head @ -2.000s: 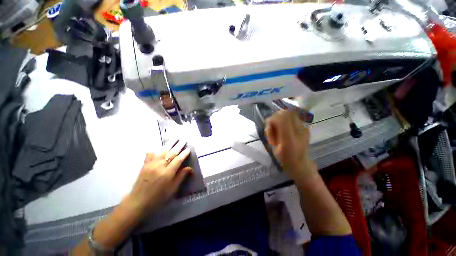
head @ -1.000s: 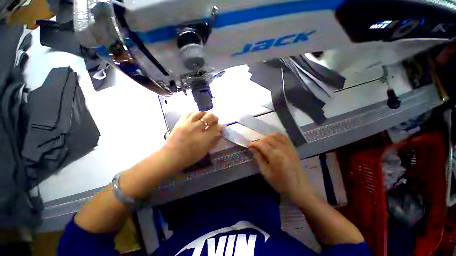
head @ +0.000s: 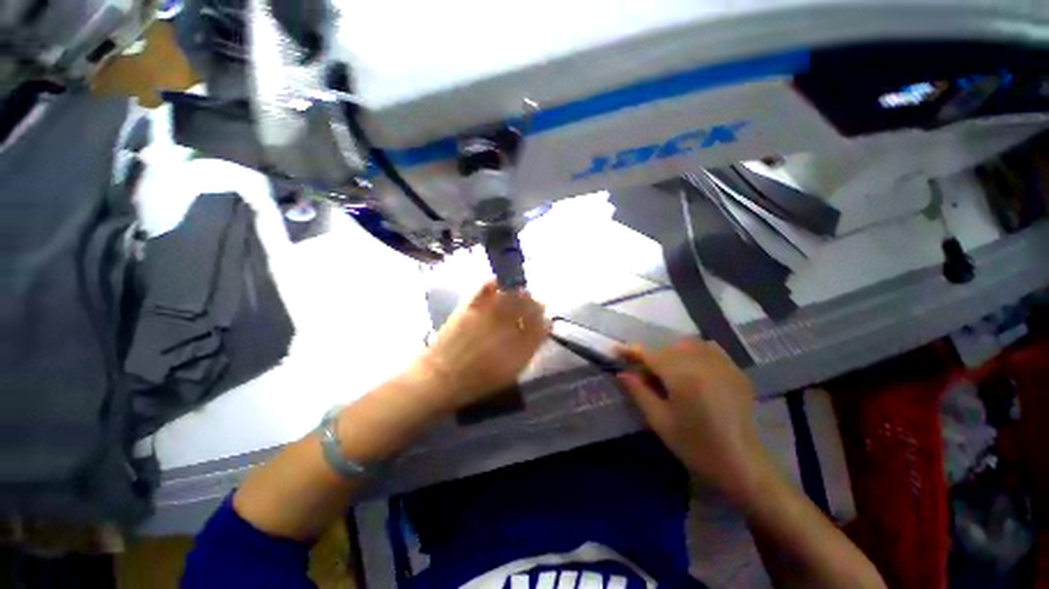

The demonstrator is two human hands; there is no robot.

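Observation:
A narrow dark strip [head: 584, 349] runs between my two hands in front of the white sewing machine head [head: 644, 144]. My right hand [head: 690, 397] pinches its right end. My left hand [head: 489, 339] is near the needle area with its fingers bent over the strip's other end; the fingertips are partly hidden. A small dark grey piece [head: 492, 405] sticks out below my left hand at the table edge. A pale strip [head: 610, 322] lies behind the held strip. The needle and presser foot cannot be made out.
A bundle of dark strips [head: 736, 259] lies under the machine arm. A stack of small dark grey panels [head: 207, 305] is left of the needle, with a large dark cloth pile [head: 63, 311] at the far left. A red basket [head: 897, 449] stands below right.
My right hand has left the strip bundle and come to the front beside my left hand. The held strip showed pale a second ago and shows dark now. The view has shifted closer.

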